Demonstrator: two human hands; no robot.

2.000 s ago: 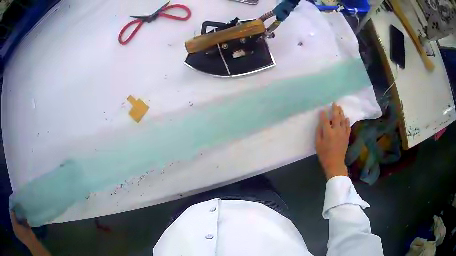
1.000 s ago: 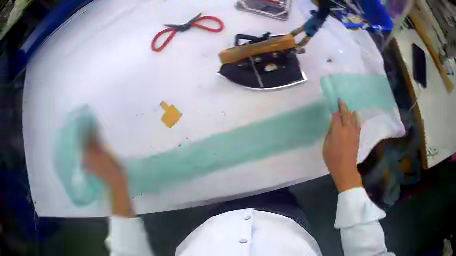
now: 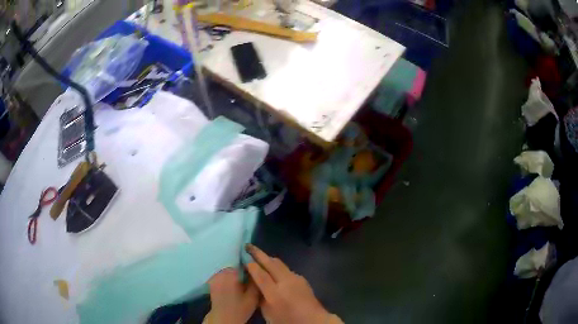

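The pale sea-green fabric strip runs from the lower left of the white-covered pressing table to its front edge, with another length curving over the cloth behind. My left hand and my right hand are side by side at the strip's near end and grip its edge between them; my fingertips are partly hidden. The iron with its tan wooden handle stands on the table at the left. Red-handled scissors lie left of it. The small mustard-yellow template lies at the lower left.
A blue bin with plastic and tools stands behind the pressing table. A neighbouring white table holds a black phone and a wooden stick. Below it is a dark red basket with green strips. White bundles lie far right.
The view has swung right. My left hand has come across to join my right hand. The strip, flat along the table before, is now lifted and gathered at the table's edge in both hands.
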